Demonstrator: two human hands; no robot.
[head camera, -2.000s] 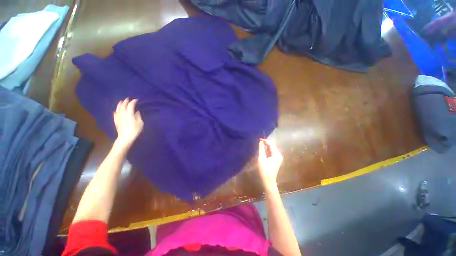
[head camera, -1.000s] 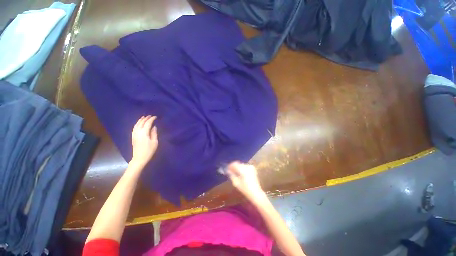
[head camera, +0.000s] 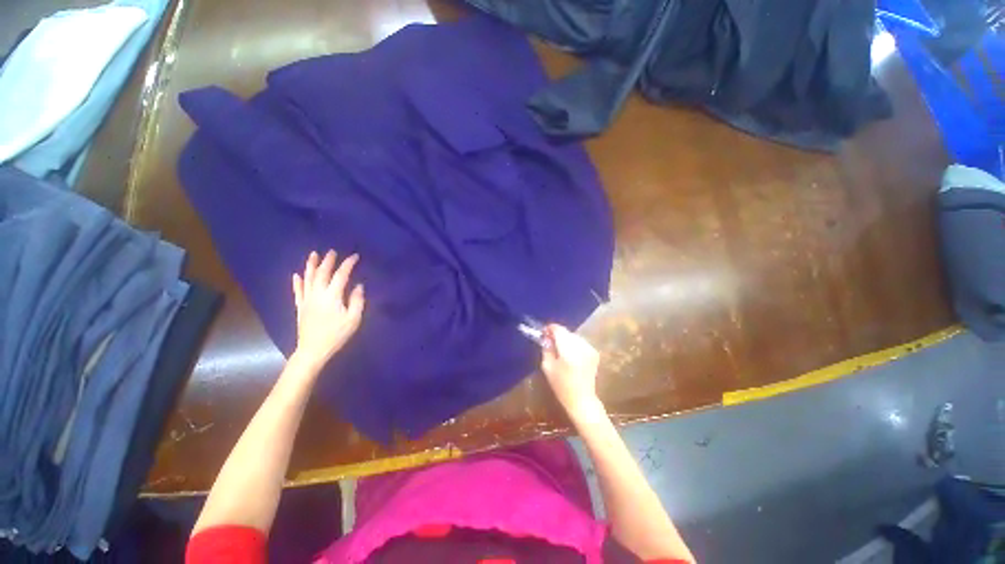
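A purple garment (head camera: 408, 198) lies spread and wrinkled on the brown table (head camera: 749, 253). My left hand (head camera: 327, 305) rests flat on its left-middle part, fingers spread, gripping nothing. My right hand (head camera: 571, 364) is at the garment's lower right edge and holds small silver thread snips (head camera: 531, 331). Their points face up and left over the purple cloth. Whether the blades touch the cloth cannot be told. A fine pale thread end (head camera: 598, 296) shows at the garment's right edge.
Dark garments (head camera: 749, 66) lie at the far side. Stacked grey-blue garments (head camera: 77, 342) are at left, with pale garments (head camera: 66, 77) beyond. A rolled grey bundle (head camera: 975, 253) sits at the right edge. Yellow tape (head camera: 838, 369) runs along the near edge.
My right hand moved left from the garment's right edge, then slightly back right and up with the snips. My left hand moved right and down, and its fingers are now spread.
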